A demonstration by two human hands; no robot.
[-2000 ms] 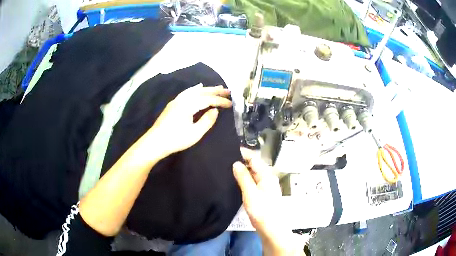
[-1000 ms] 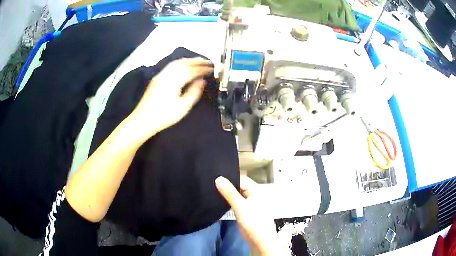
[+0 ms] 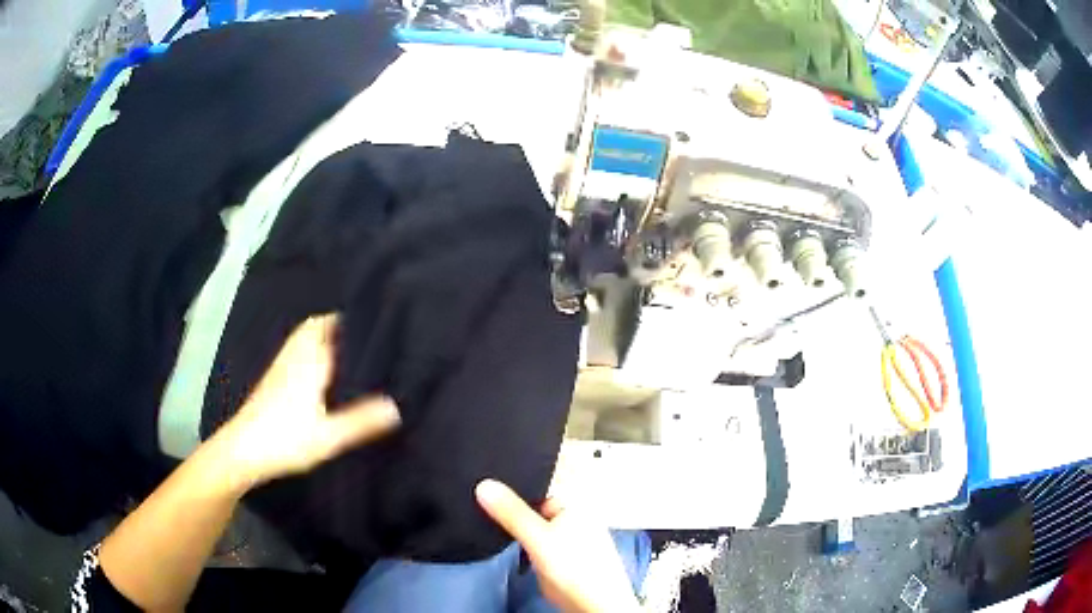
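A black fabric piece (image 3: 455,287) lies left of the overlock machine (image 3: 730,156), its right edge at the presser foot area (image 3: 570,266). My left hand (image 3: 293,407) is on the left part of the fabric, thumb spread from the blurred fingers; whether it grips the cloth cannot be told. My right hand (image 3: 557,545) is at the fabric's lower right edge, with the thumb on top and the fingers partly hidden under the edge, pinching it.
A larger black garment pile (image 3: 120,263) lies at far left over a pale green strip (image 3: 206,323). Scissors (image 3: 912,381) and a small flat case (image 3: 898,453) lie right of the machine. A dark band (image 3: 770,455) runs down the table front. Olive green cloth (image 3: 766,42) is behind the machine.
My left hand has moved from beside the presser foot down and left across the fabric. My right hand has moved lower along the edge. The fabric's top edge has shifted and wrinkled.
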